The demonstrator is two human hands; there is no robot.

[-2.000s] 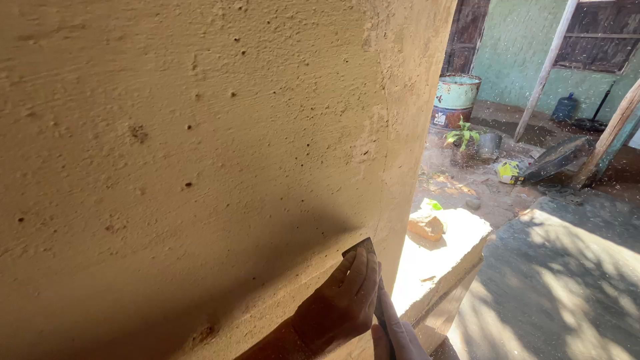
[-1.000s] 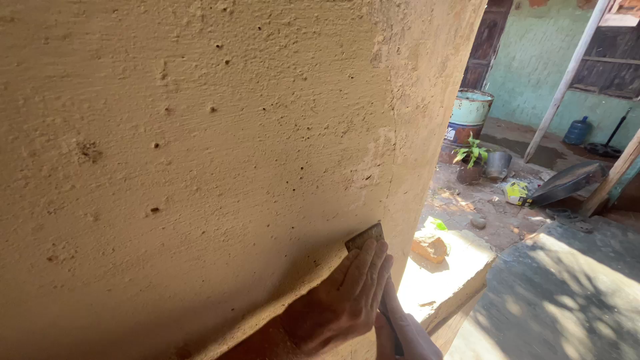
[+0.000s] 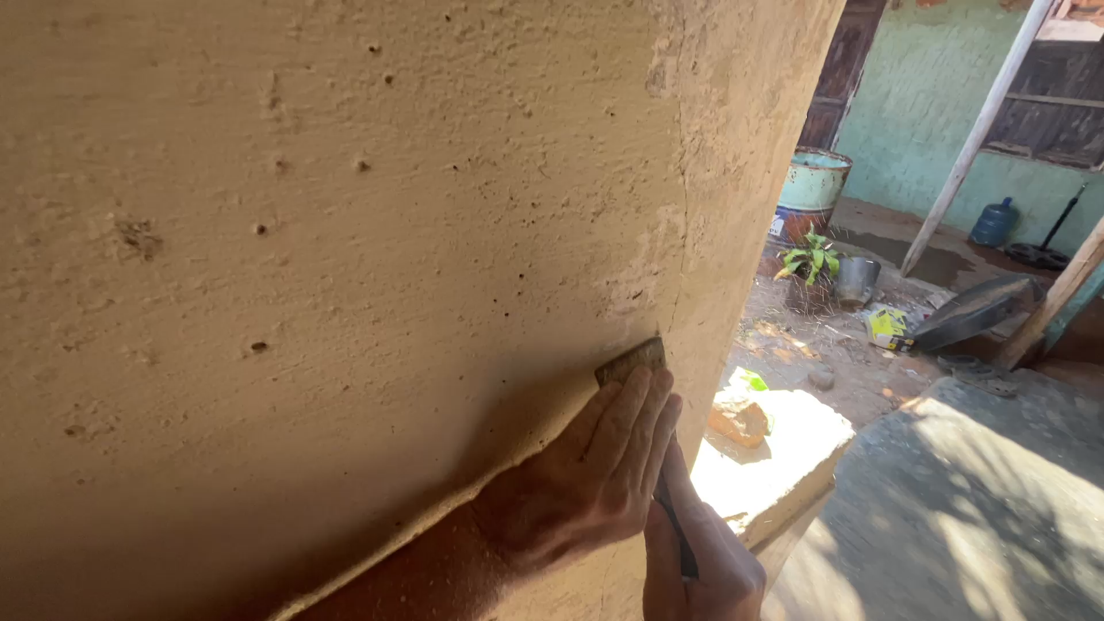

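Observation:
A flat metal scraper blade (image 3: 632, 361) lies against the yellow painted plaster wall (image 3: 362, 259), near the wall's right edge. The fingers of my left hand (image 3: 595, 470) are stretched out and press on the blade just below its edge. Lower right, my right hand (image 3: 707, 552) is closed around the scraper's dark handle (image 3: 677, 526). The wall shows small holes, bumps and a rough, paler patch (image 3: 642, 267) above the blade, beside a thin vertical crack.
Right of the wall, a sunlit ledge (image 3: 798, 448) bears a stone chunk (image 3: 739, 420). Beyond are a rusty metal drum (image 3: 811, 185), a potted plant (image 3: 811, 259), a metal bucket (image 3: 856, 280), a blue water bottle (image 3: 994, 222) and leaning wooden posts (image 3: 979, 138).
Both hands stay on the scraper, its blade against the wall near the right edge. The view has shifted somewhat.

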